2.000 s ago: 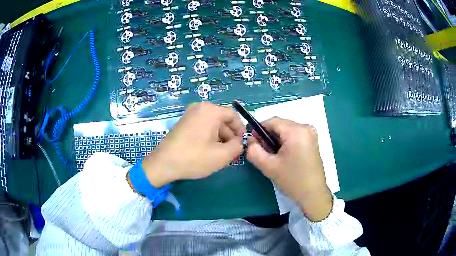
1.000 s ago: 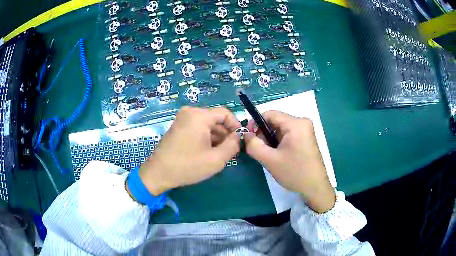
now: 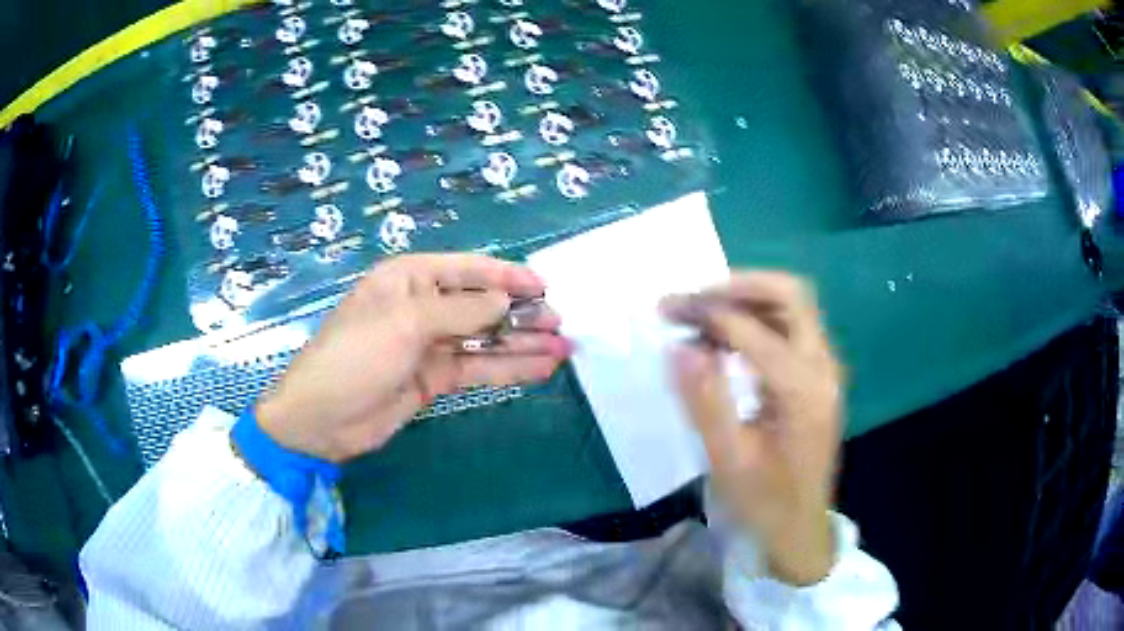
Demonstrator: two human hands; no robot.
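Observation:
My left hand (image 3: 407,339), with a blue wrist strap (image 3: 290,462), is half open, palm side up. It holds a small module (image 3: 526,313) at its fingertips; the module's details are unclear. My right hand (image 3: 770,394) is blurred and apart from the left, over the right edge of the white paper (image 3: 635,308). A short dark part of the tweezers (image 3: 688,314) shows between its fingers; the rest is hidden or blurred. A pale blurred spot shows by its palm. The adhesive pad sheet (image 3: 197,401) lies partly under my left hand and forearm.
A clear blister tray (image 3: 431,210) with rows of modules lies at the far side on the green mat (image 3: 789,160). Stacked blister trays (image 3: 900,185) stand at far right. A blue coiled cord (image 3: 150,222) and a black box (image 3: 27,284) are at left.
My hands were together at the module; now they are apart, the right moved rightward and the left turned palm up. The tweezers show less. The whole view has shifted, with the bench further left.

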